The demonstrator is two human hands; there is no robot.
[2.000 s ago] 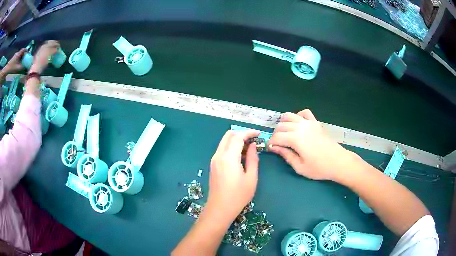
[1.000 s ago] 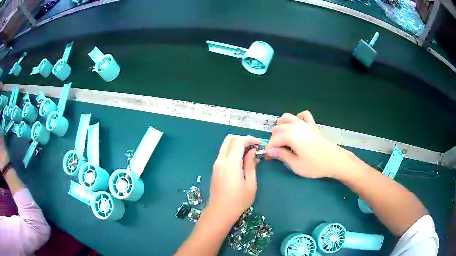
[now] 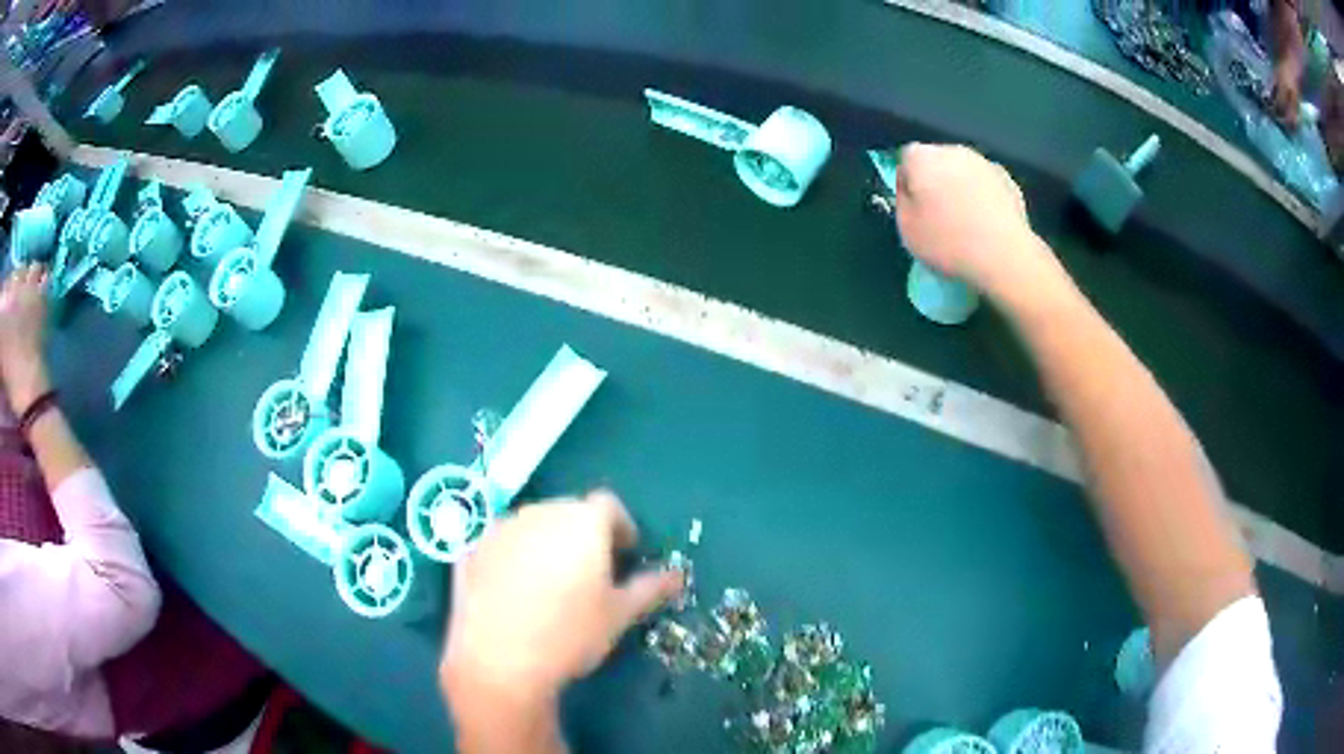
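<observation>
My right hand [image 3: 961, 214] is over the dark green belt, closed around a turquoise fan body [image 3: 943, 293]. The drum head shows below the hand, and part of the handle with small dark bits shows at its left. My left hand [image 3: 538, 604] is blurred above the bench, thumb and fingers apart. Its thumb tip is at the upper left edge of a loose pile of circuit boards [image 3: 808, 692]; whether it touches one is unclear. Just beyond the left hand lies a fan body with an open handle [image 3: 546, 427], its spoked head [image 3: 450, 511] close to the fingers.
Several fan bodies [image 3: 342, 474] stand left on the bench, with a larger cluster [image 3: 182, 307] farther left near another person's arm [image 3: 67, 471]. A pale metal strip [image 3: 663, 309] divides bench and belt. More bodies [image 3: 783, 155] lie on the belt. Spoked heads [image 3: 1036, 734] are at lower right.
My right hand has moved from the bench across the strip to over the belt, now with a fan body. My left hand has left the work spot and moved left and down. The view has shifted.
</observation>
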